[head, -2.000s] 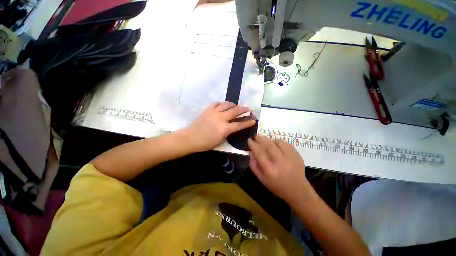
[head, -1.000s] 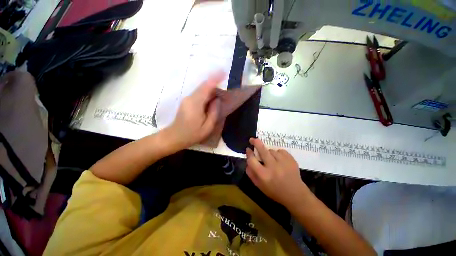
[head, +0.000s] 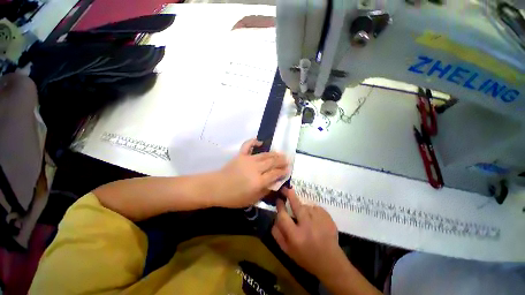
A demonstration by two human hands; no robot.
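Note:
The main panel (head: pixel 230 103) lies white side up left of the needle, with a black band (head: pixel 271 112) across it. Its right edge runs up to the presser foot (head: pixel 299 103). My left hand (head: pixel 253 176) lies on the panel's near end, fingers on the white edge. My right hand (head: pixel 302 227) pinches the edge of the black side strip (head: pixel 269 199) at the table's front edge, just below my left fingertips. Most of the strip is hidden under the panel and hands.
The sewing machine (head: pixel 397 52) stands at the upper right. Red-handled thread snips (head: pixel 429 155) lie on its bed. A black strip pile (head: pixel 98 63) is at far left, with pink-brown pieces (head: pixel 20 132) below it. A printed ruler (head: pixel 397 216) runs along the front edge.
My left hand has turned the lifted panel corner down, so its pink-brown face and most of the black strip no longer show. The view has shifted; the machine sits lower in it.

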